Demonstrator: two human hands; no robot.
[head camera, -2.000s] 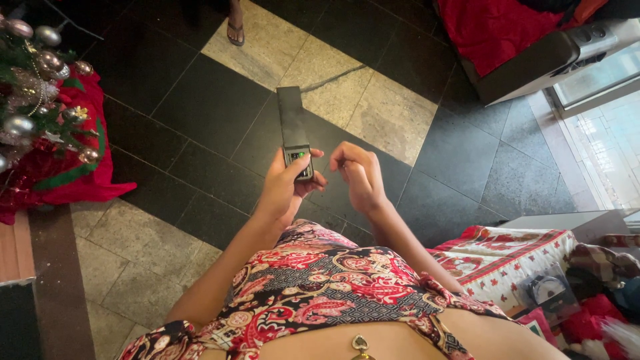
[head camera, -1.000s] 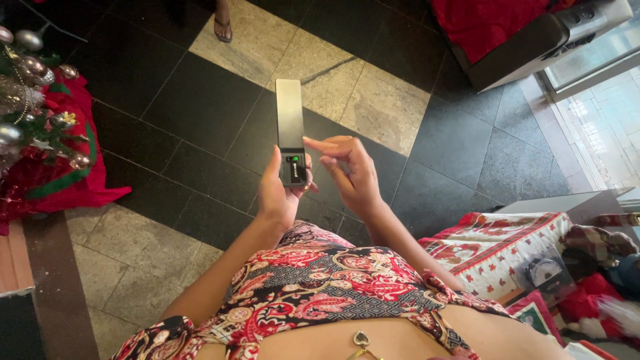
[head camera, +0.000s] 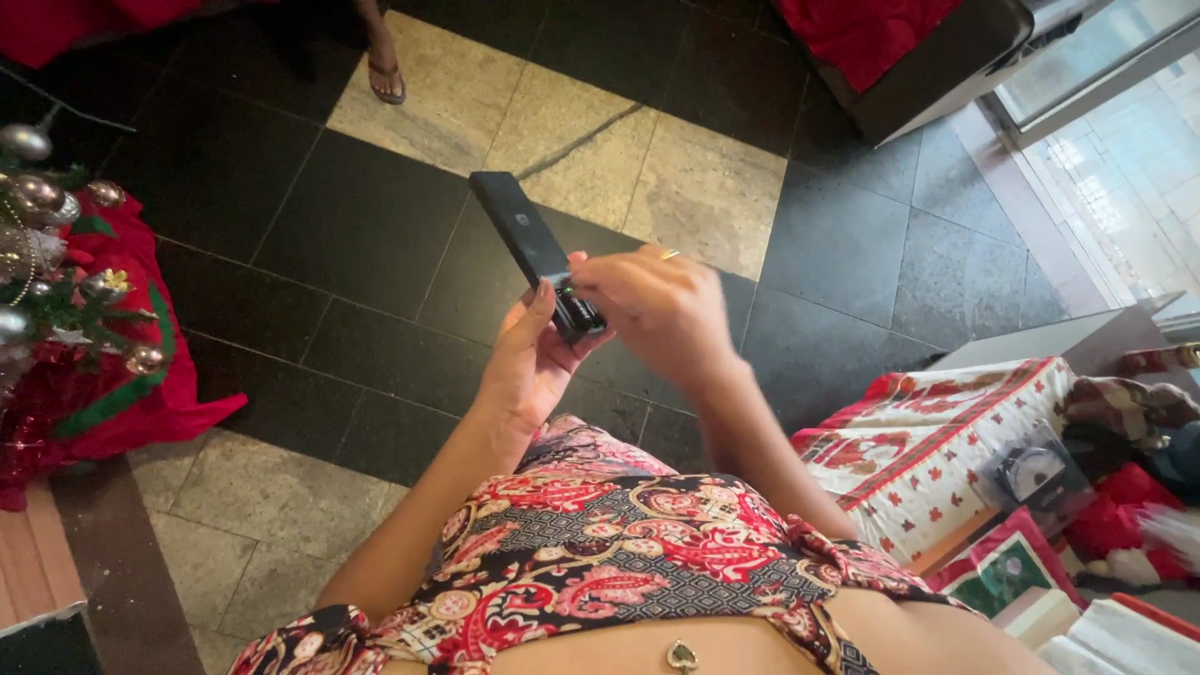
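A slim black case (head camera: 525, 230) with its long lid swung open is held in my left hand (head camera: 525, 361), thumb along its left edge. The lid points up and to the left, and a small green light glows near the hinge, above a compartment whose contents I cannot make out clearly. My right hand (head camera: 656, 305) is at the right side of the case, fingers bent over the compartment by the light. Its fingertips touch or nearly touch the case; whether they pinch something is hidden. A ring is on one right finger.
A decorated Christmas tree (head camera: 56, 281) with red cloth stands at left. A person's sandaled foot (head camera: 385, 82) is on the tiled floor ahead. Lower right are a table with a Christmas cloth (head camera: 947, 459) and piled items. A dark piece of furniture (head camera: 923, 80) with red cloth stands upper right.
My right hand has moved in from beside the case to over its compartment. The case lid, upright in the view a second ago, now leans left.
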